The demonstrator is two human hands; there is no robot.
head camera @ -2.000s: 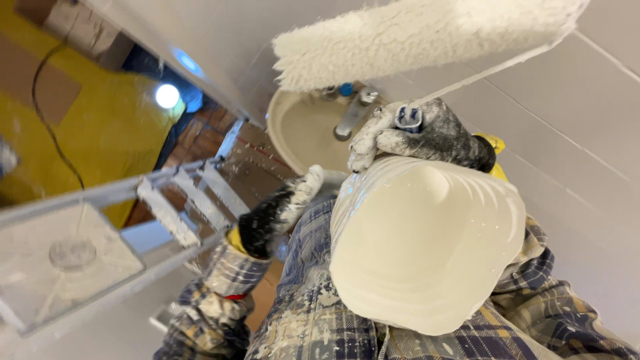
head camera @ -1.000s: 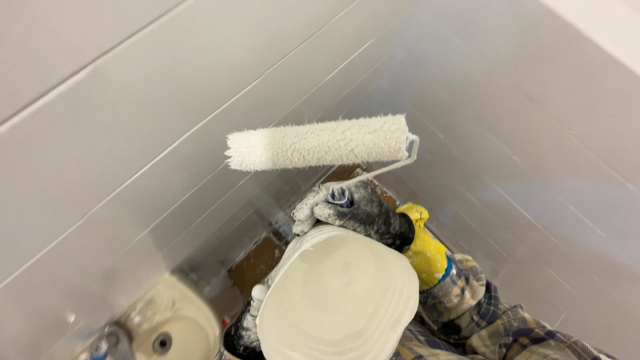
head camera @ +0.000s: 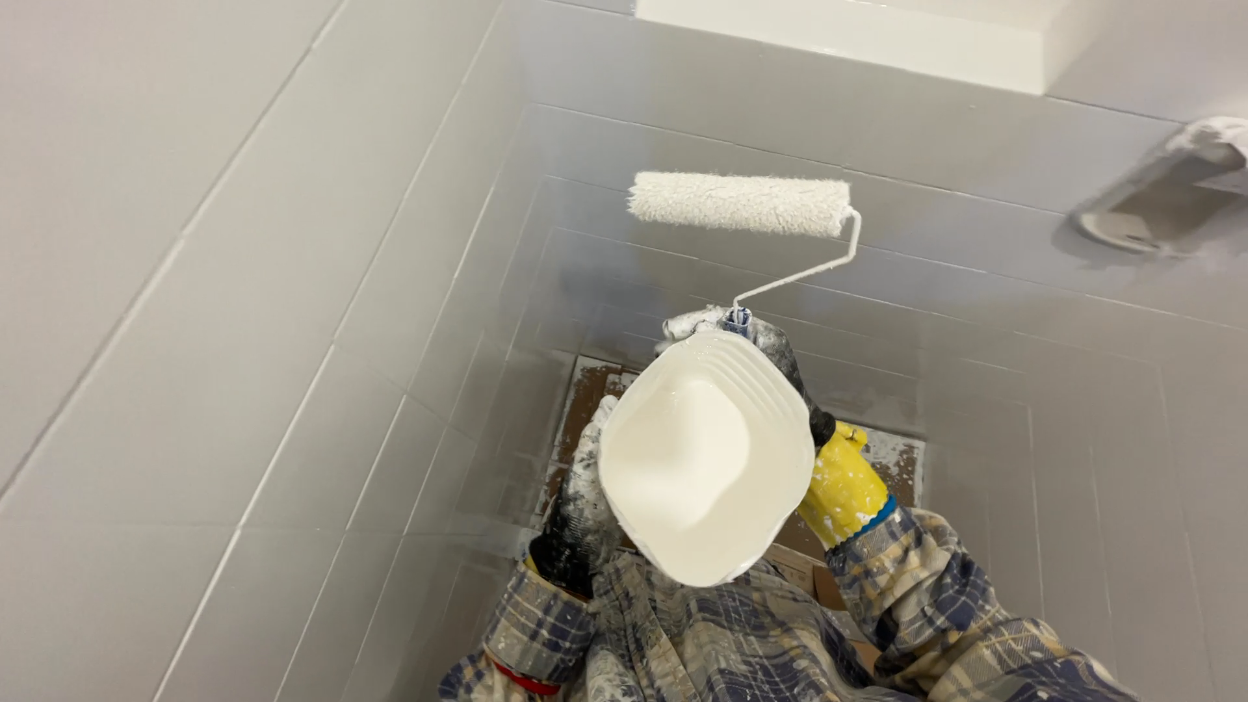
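Observation:
My right hand (head camera: 770, 351), in a paint-smeared dark glove with a yellow cuff, is closed around the blue handle of a paint roller (head camera: 739, 203). The roller's white fluffy sleeve lies roughly level above the hand, on a bent wire frame. Just below, a white plastic paint container (head camera: 704, 463) with pale paint inside hides part of both hands. My left hand (head camera: 588, 483), also gloved and coated with paint, is against the container's left side; its fingers are partly hidden, and it seems to support the container.
Grey tiled walls (head camera: 283, 322) with pale joints meet in a corner ahead. A white ledge (head camera: 848, 44) juts out at the top. A paint-smeared wall fixture (head camera: 1160, 200), perhaps a soap dish, is at the right. Paint-spattered brown covering (head camera: 590, 390) lies on the floor below.
The view has swung from the washbasin and ladder to the tiled corner. My left hand was apart from the container two seconds ago and is now against its side. The roller stays in my right hand.

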